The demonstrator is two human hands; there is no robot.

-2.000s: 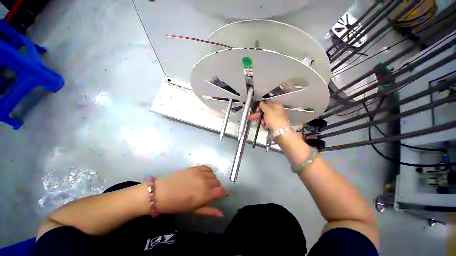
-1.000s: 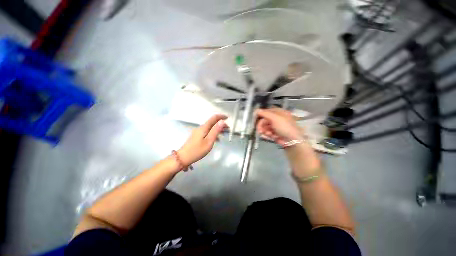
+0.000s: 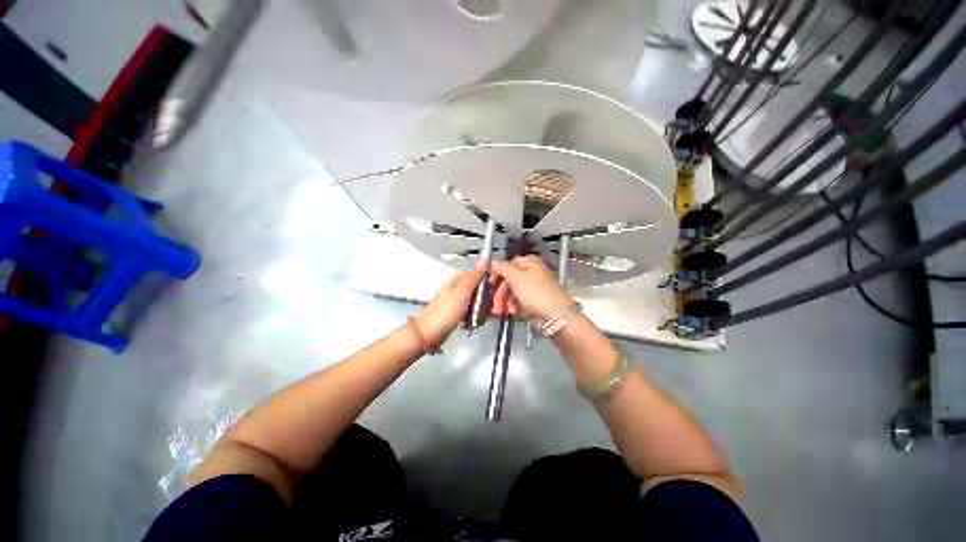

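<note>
The pale grey take-up reel sits low in front of me, its slotted outer flange (image 3: 625, 196) facing me. Tan wound wire (image 3: 547, 187) shows through the upper slot. The silver reel shaft (image 3: 498, 371) points towards me below my hands. My left hand (image 3: 450, 304) has its fingers around a thinner winding pin (image 3: 486, 246), left of the shaft. My right hand (image 3: 533, 290) touches beside it, in front of the reel centre, fingers bent together; what they hold is hidden. Another winding pin (image 3: 565, 259) stands behind my right hand.
A pale base plate (image 3: 397, 277) lies under the reel. A blue stool (image 3: 90, 249) stands at left. Long dark guide rods (image 3: 847, 270) and black rollers are at right. A large disc (image 3: 403, 42) and a tapered silver rod (image 3: 207, 74) are above. Crumpled clear plastic (image 3: 191, 450) lies at lower left.
My left hand has come up from near my lap to a pin, and my right hand has moved left to meet it. The flange has turned; tan winding now shows in the upper slot.
</note>
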